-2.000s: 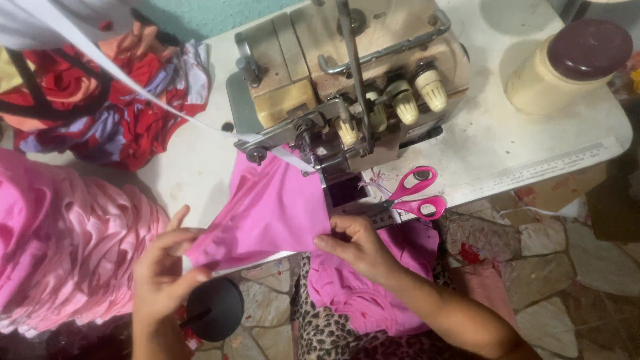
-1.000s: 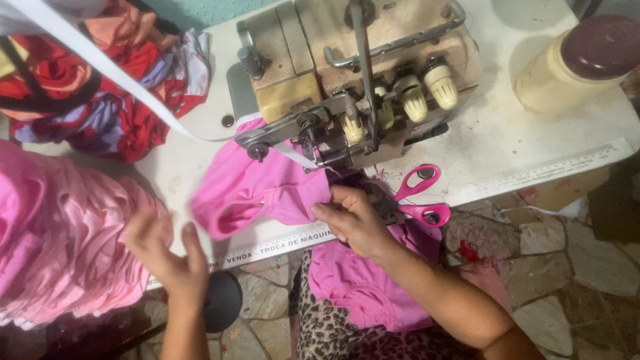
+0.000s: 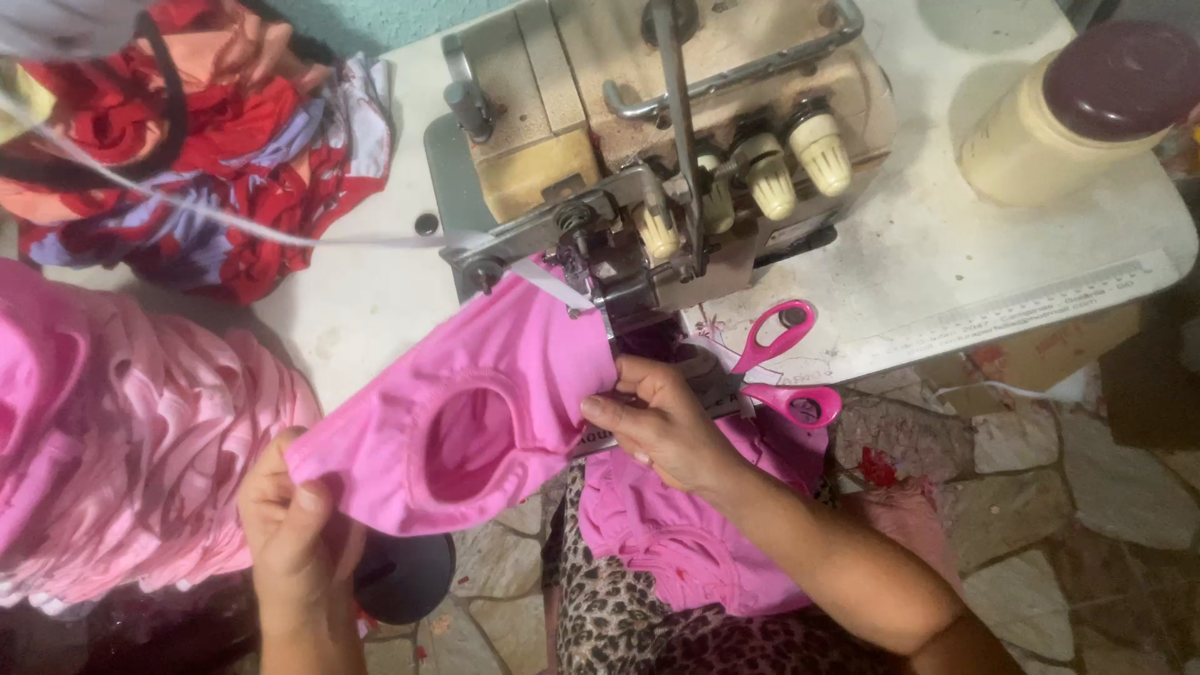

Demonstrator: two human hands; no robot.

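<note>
A pink fabric garment [image 3: 375,422] with a round hemmed opening is stretched out below the head of an overlock sewing machine [image 3: 647,141]. My left hand [image 3: 295,516] pinches its far left corner between thumb and fingers. Close to the presser area, my right hand [image 3: 661,427] grips the garment's right edge. A white elastic band [image 3: 225,220] runs from the upper left through the machine's guide and lies on the fabric at the needle area. The needle itself is hidden. Scissors with pink handles [image 3: 787,342] lie just right of my right hand.
Stacked pink fabric pieces [image 3: 169,441] fill the left side, with red, orange and lilac fabric [image 3: 234,141] behind them. More pink fabric [image 3: 694,534] rests on my lap. A cream jar with a maroon lid [image 3: 1022,131] stands on the white table [image 3: 947,281] at right.
My left hand, apart from the garment one second ago, now holds its left corner. The garment is spread out further left, with its round opening facing up. My right hand stays at its right edge.
</note>
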